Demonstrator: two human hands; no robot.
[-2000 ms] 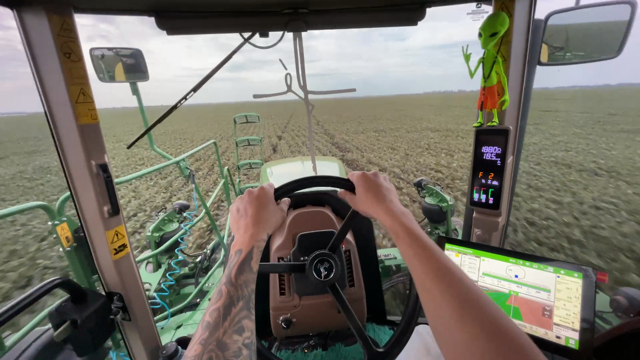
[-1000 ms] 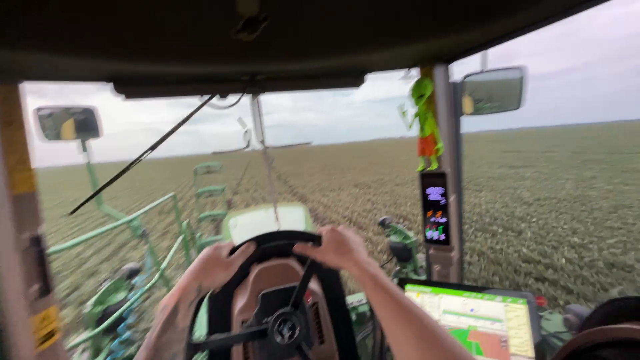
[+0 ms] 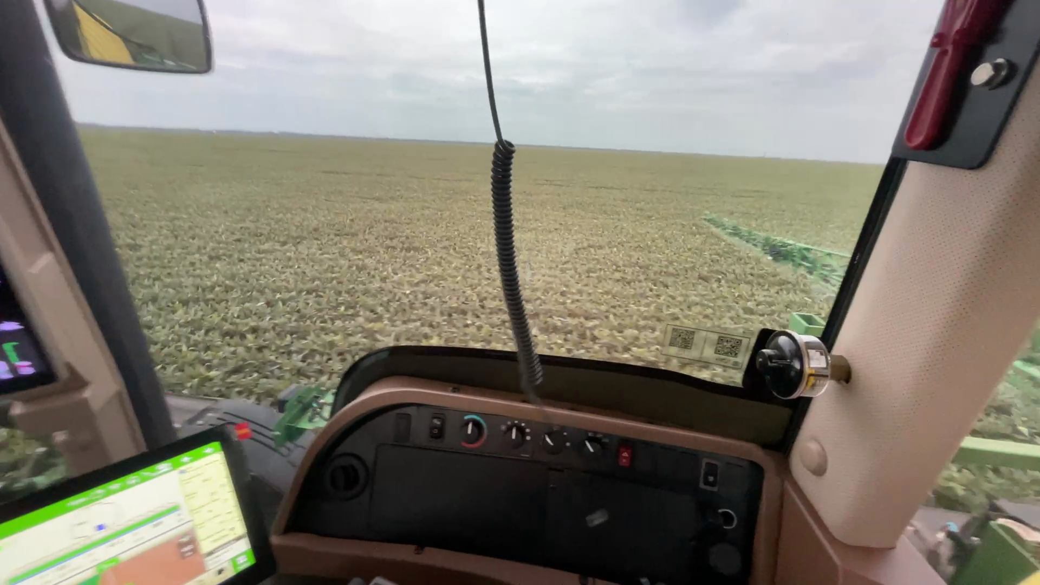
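Neither of my hands shows in the head view, and the steering wheel is outside it too. At the lower left stands a display screen with a green and yellow layout. A side console with rotary knobs, a red switch and a black panel fills the lower middle, framed in brown plastic. A black coiled cord hangs down in front of the side window, its lower end above the console. Right of the console, a round pressure gauge is mounted at the beige cab pillar.
A mirror is at the upper left. A dark red-handled tool sits on the right pillar. Outside, crop rows stretch to the horizon, with a green boom reaching over them at the right.
The view has swung far to the right, from the windshield to the side window. Both hands, on the steering wheel in the earlier frames, are out of view.
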